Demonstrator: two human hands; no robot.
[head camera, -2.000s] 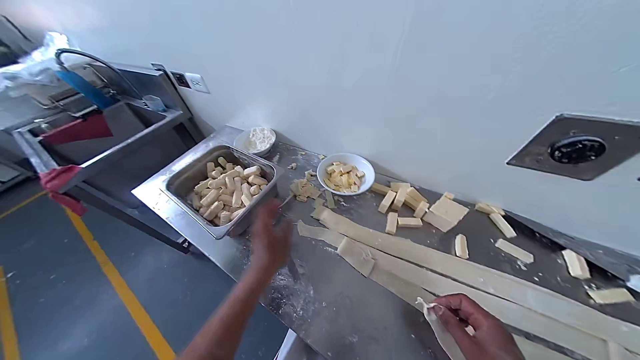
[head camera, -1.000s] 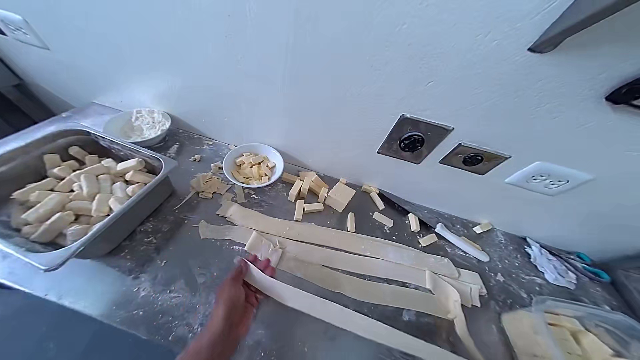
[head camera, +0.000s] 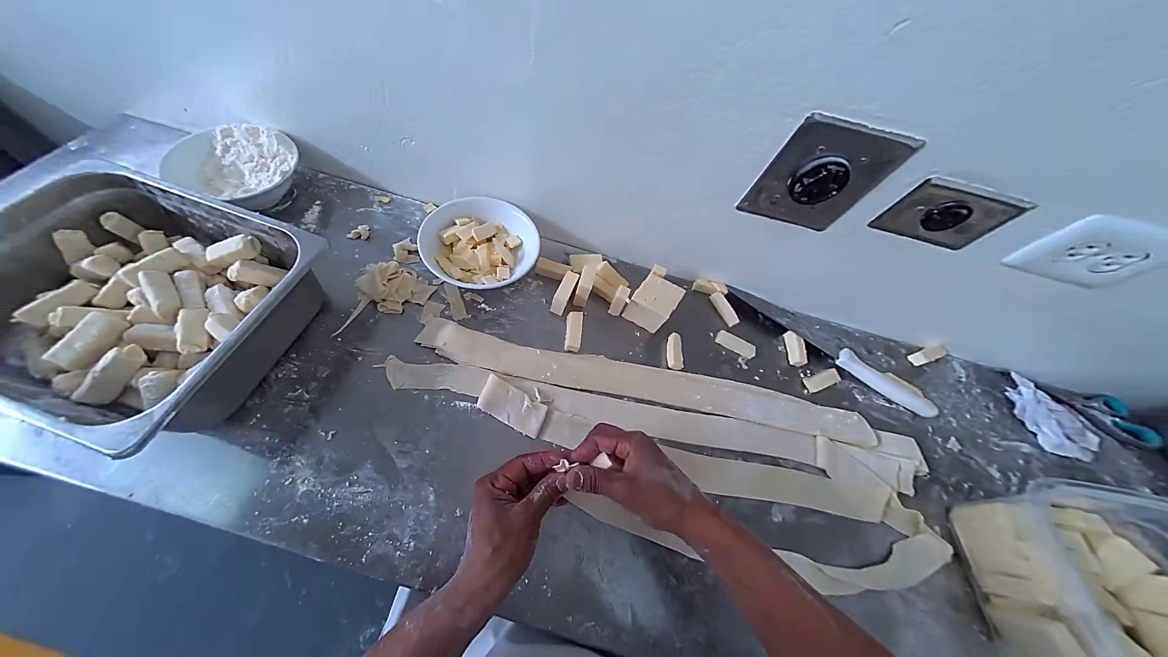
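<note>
Near the front edge of the metal table, my left hand (head camera: 516, 511) and my right hand (head camera: 634, 479) meet fingertip to fingertip, pinching the end of a dough strip (head camera: 630, 522) with a small pale piece, apparently cheese, between them. The strip trails right beneath my right hand. Just behind my hands lie more long dough strips (head camera: 657, 381), and a folded dough piece (head camera: 513, 406) rests on one of them. Cheese sticks (head camera: 573, 330) and a cheese block (head camera: 653, 302) lie scattered behind the strips.
A steel pan (head camera: 265, 356) of dough rolls stands left. Along the wall are a bowl of flour (head camera: 278, 187), a bowl of cheese pieces (head camera: 525, 228), dough scraps (head camera: 391, 285), a white-handled knife (head camera: 885, 381), a crumpled cloth (head camera: 1051, 415) and scissors (head camera: 1131, 429). A clear container (head camera: 1049, 497) sits front right.
My left hand has come from beside the pan to the dough strips. Both hands now meet at a strip's end. The view has swung right.
</note>
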